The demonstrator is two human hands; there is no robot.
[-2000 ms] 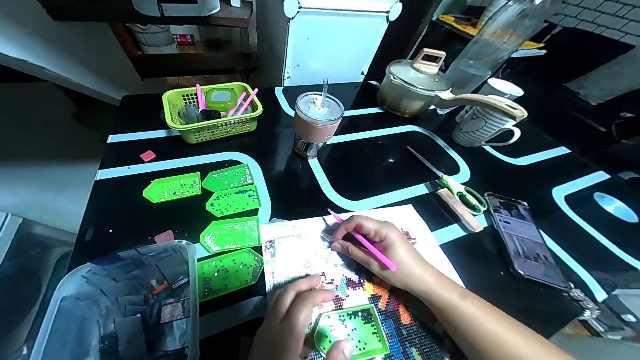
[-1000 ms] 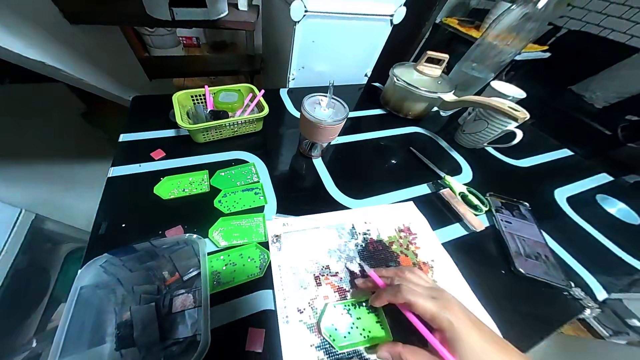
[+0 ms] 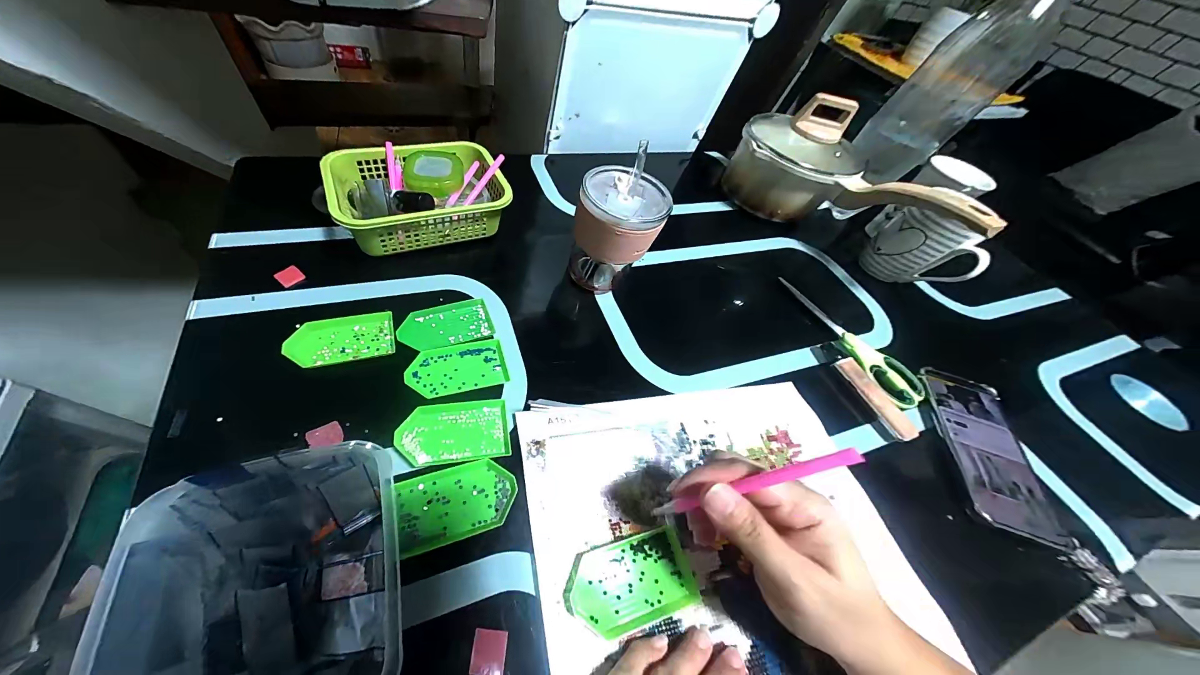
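Note:
My right hand (image 3: 778,544) holds a pink diamond-painting pen (image 3: 797,472), its tip just above the canvas and close to a green bead tray (image 3: 630,583). That tray holds dark drills and lies on the partly covered diamond-painting canvas (image 3: 572,469). At the bottom edge, the fingers of my left hand (image 3: 680,654) rest on the canvas below the tray; the rest of that hand is out of view. More green trays (image 3: 452,432) with drills lie left of the canvas.
A clear plastic box (image 3: 389,562) of small packets stands at lower left. Behind are a green basket (image 3: 422,230), a lidded cup (image 3: 619,230), a saucepan (image 3: 778,178) and a striped mug (image 3: 905,248). Scissors (image 3: 872,361) and a phone (image 3: 994,459) lie at right.
The green tray on the canvas was touched by my left hand two seconds ago; now that hand's fingers are below it. My right hand has moved down the canvas since then, keeping the pink pen.

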